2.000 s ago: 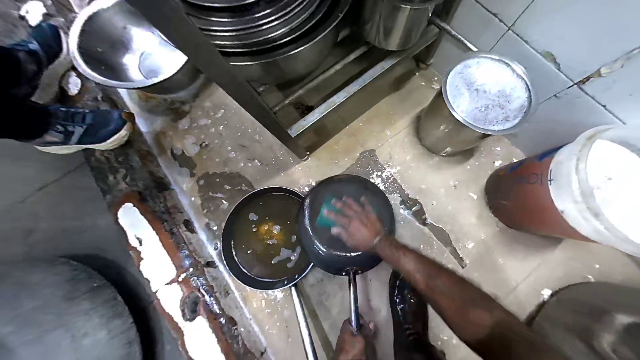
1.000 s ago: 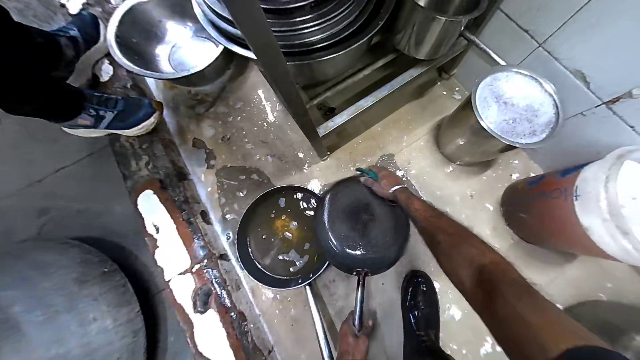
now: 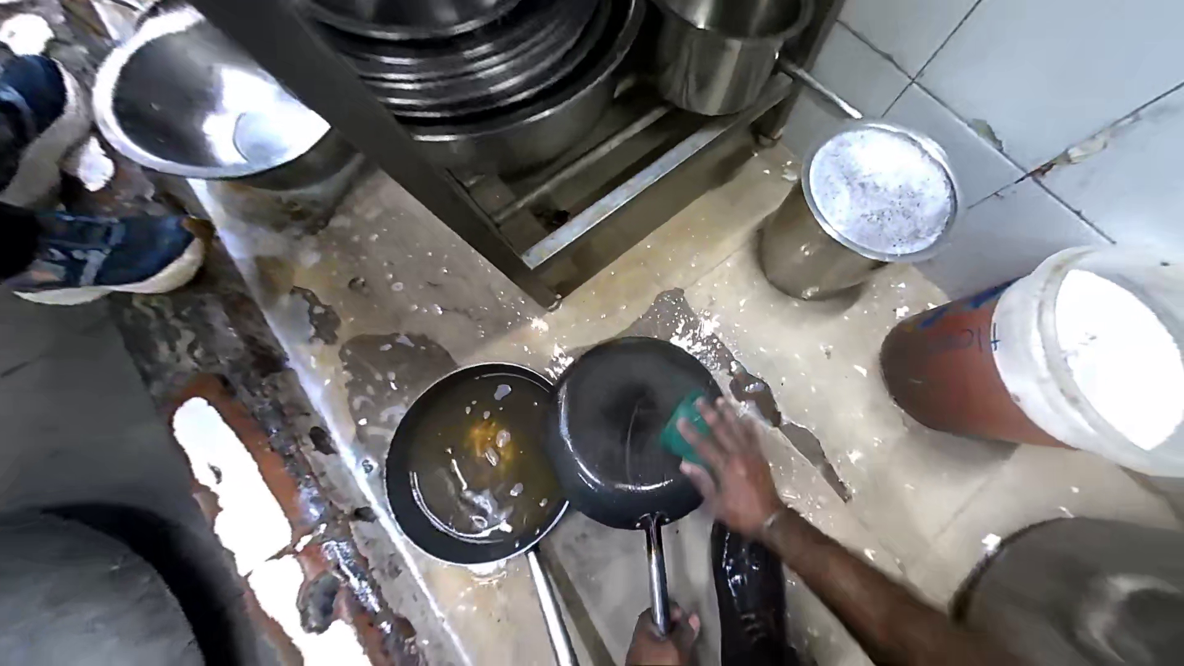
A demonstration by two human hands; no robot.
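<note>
My left hand (image 3: 662, 636) is closed around the metal handle of a dark frying pan (image 3: 610, 425), whose outer underside faces up. With my right hand (image 3: 735, 462) I press a green scouring pad (image 3: 685, 427) against the right part of that underside. The pan's left edge overlaps the rim of a second frying pan (image 3: 416, 518), which lies on the floor with its inside up. That one holds murky water with yellowish residue and some foam, and its handle (image 3: 553, 610) points down the view. My fingers partly cover the pad.
A metal rack (image 3: 444, 199) holds stacked pans and a pot (image 3: 717, 69). A steel container of foamy liquid (image 3: 805, 245) and a reddish bucket with a white rim (image 3: 962, 370) stand right. Upper left are a steel bowl (image 3: 176, 102) and another person's shoe (image 3: 116, 254). Black footwear (image 3: 749, 592) is beside the pan handle.
My right hand and the green pad were at the pan's upper edge a second ago and are now lower, on its right part. My left hand has stayed on the handle.
</note>
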